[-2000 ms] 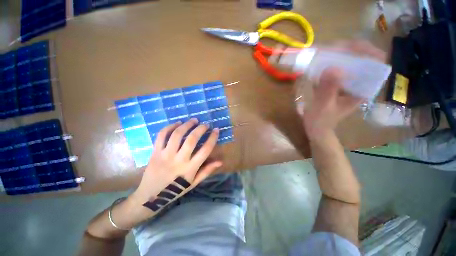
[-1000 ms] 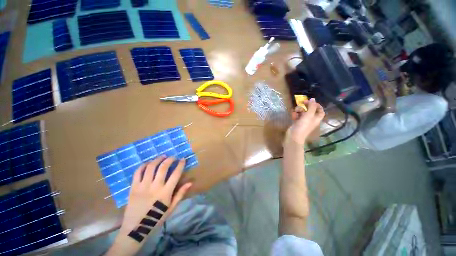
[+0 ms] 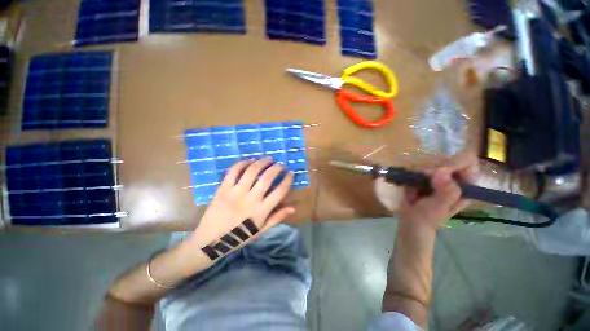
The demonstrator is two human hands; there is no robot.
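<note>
A bright blue solar cell string [image 3: 223, 145] lies flat on the brown tabletop in front of me, with thin silver ribbon leads past its left and right edges. My left hand [image 3: 249, 197] rests with spread fingers on its lower right part, pressing on it and holding it flat. My right hand [image 3: 440, 197] is closed around the black handle of the soldering iron [image 3: 404, 176]. The iron's silver shaft points left toward the string and does not touch it. Its tip is blurred. The thick cord runs off to the right.
Scissors [image 3: 343, 83] lie behind the string. A heap of loose ribbon pieces [image 3: 440, 123], a flux bottle [image 3: 459, 52] and a small orange-brown item [image 3: 470, 76] are at right, near a black box [image 3: 517, 123]. Dark cell strings [image 3: 68, 90] lie at left and rear.
My right hand has gone from the flux bottle to the black box, then come back left holding the soldering iron. The bottle now lies at the right rear. My left hand has stayed on the string.
</note>
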